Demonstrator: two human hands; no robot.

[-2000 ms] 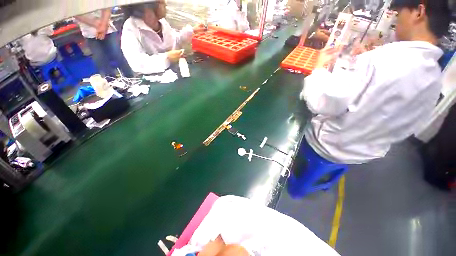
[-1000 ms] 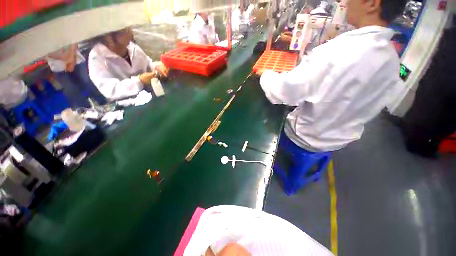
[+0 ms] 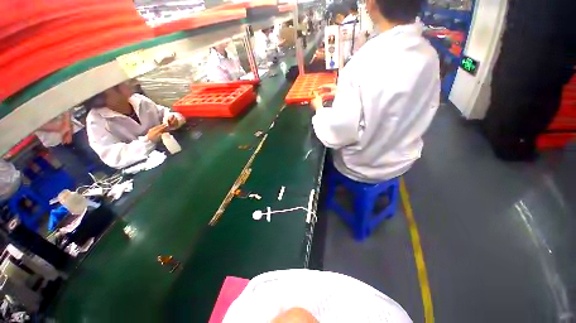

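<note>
A white sleeve (image 3: pixel 328 293) of mine fills the bottom middle. A bare skin patch at the bottom edge is cut off; I cannot tell which hand it belongs to or whether it holds anything. A pink sheet (image 3: pixel 228 296) shows left of the sleeve. On the green belt (image 3: pixel 208 252) lie a small dark and orange part (image 3: pixel 168 260) at the left and another small part (image 3: pixel 239 193) beside the long yellow-brown strip (image 3: pixel 231 195). A white disc (image 3: pixel 257 215) with a taped cord lies right of the strip.
A person in white (image 3: pixel 388 104) sits on a blue stool (image 3: pixel 361 205) at the right, hands at a red-orange tray (image 3: pixel 308 86). A red tray stack (image 3: pixel 215 101) and another person (image 3: pixel 123 129) are across the belt. A white bottle (image 3: pixel 170 143) and crumpled wipes (image 3: pixel 146 162) are there.
My view has turned right, so the belt items sit further left and more floor shows. The skin patch is smaller at the bottom edge. The right-hand person's hands have come to the tray.
</note>
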